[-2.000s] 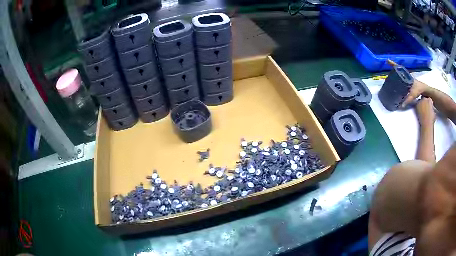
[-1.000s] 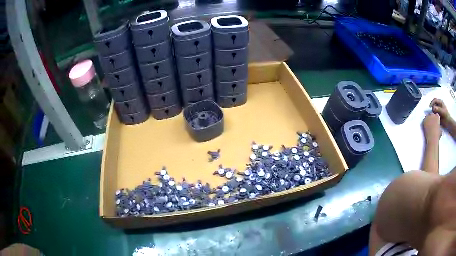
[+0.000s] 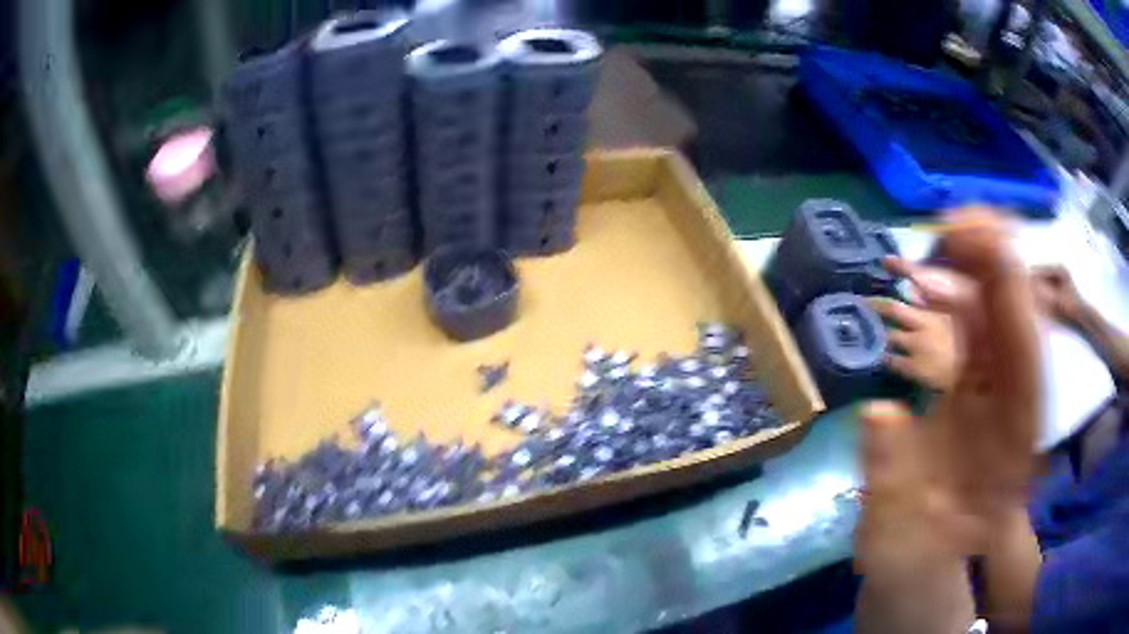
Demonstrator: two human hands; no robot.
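Note:
A shallow tan cardboard tray [image 3: 229, 434] holds a heap of small dark inserts with pale discs [image 3: 619, 415]. One insert [image 3: 493, 374] lies apart. One dark grey housing [image 3: 472, 294] stands open side up, with four towers of stacked housings [image 3: 452, 161] behind it. My right hand [image 3: 953, 421], large and blurred, is raised at the right, outside the tray, fingers apart, with nothing visible in it. Only a blurred skin-coloured patch [image 3: 10, 613] shows at the lower left edge, perhaps my left hand; its fingers are not visible.
Stacked housings [image 3: 848, 334] stand right of the tray. Other hands [image 3: 916, 328] show beside them, partly hidden, with a blue sleeve [image 3: 1090, 557] at the right. A blue bin [image 3: 922, 136] is at the upper right. A pink-lidded bottle [image 3: 182, 164] and pale metal upright [image 3: 93, 211] are left.
My right hand has come up into view at the right. Another person's hand now shows by the right housings. The camera view has shifted slightly and blurred; the tray contents look unchanged.

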